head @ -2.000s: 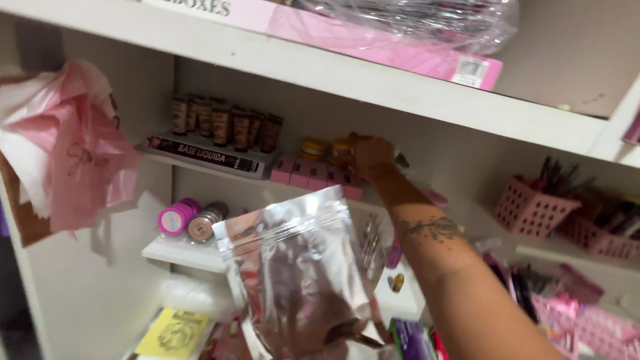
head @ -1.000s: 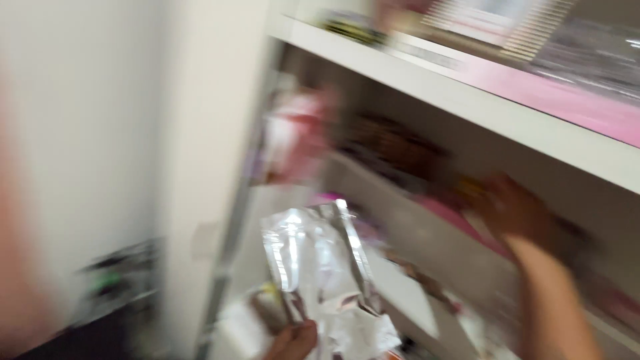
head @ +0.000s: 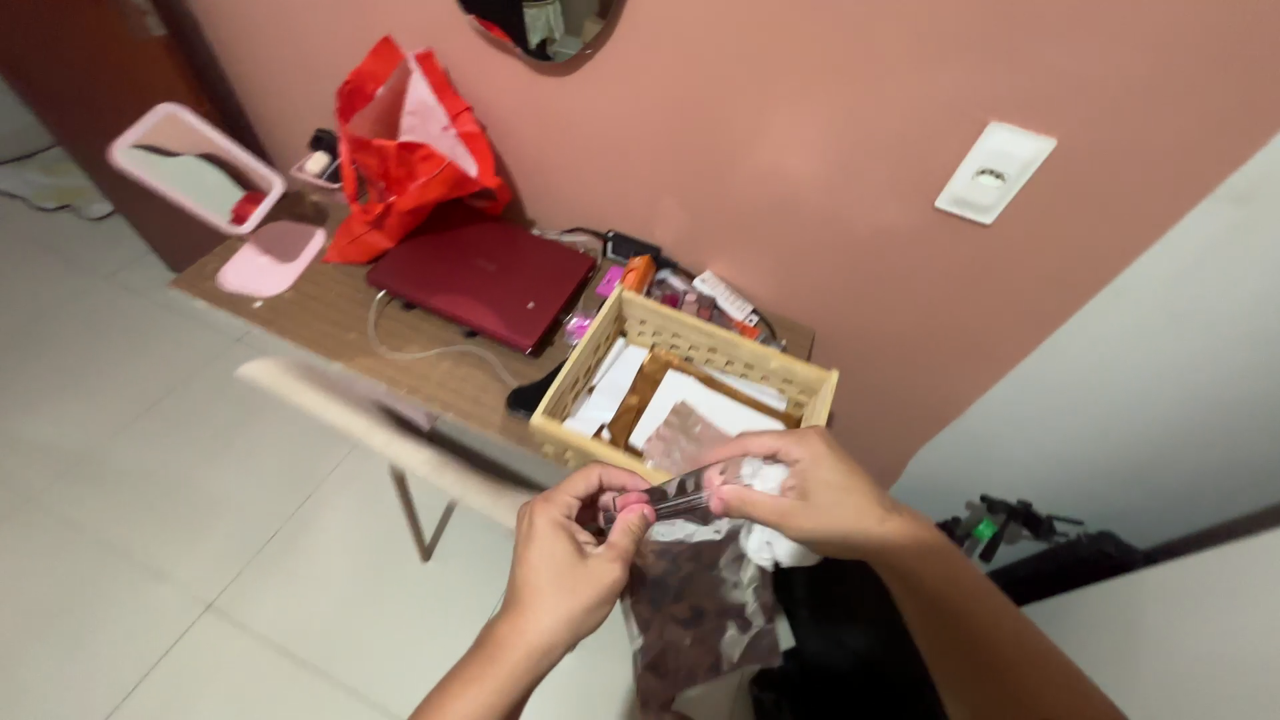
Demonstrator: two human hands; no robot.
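My left hand (head: 575,550) pinches the left side of the top edge of a shiny foil zip pouch (head: 700,610). My right hand (head: 800,490) grips the same edge on the right, and a crumpled white item (head: 775,545) shows beside its fingers; whether that lies in the hand or behind it I cannot tell. The pouch hangs below both hands, with its dark, glossy face towards me. Just beyond the hands stands a yellow plastic basket (head: 690,322) holding white papers or packets, a brown strip and a clear crinkled bag (head: 682,438).
On the wooden table (head: 330,335) against the pink wall are a closed dark red laptop (head: 490,275), a red bag (head: 400,160), a pink-framed mirror (head: 195,168) and small cosmetics. A blurred pale chair back (head: 370,425) is at the near left. Black equipment (head: 1060,560) stands on the right.
The view has swung from the shelves to the table. My right hand, at the shelf before, is now on the pouch with my left hand.
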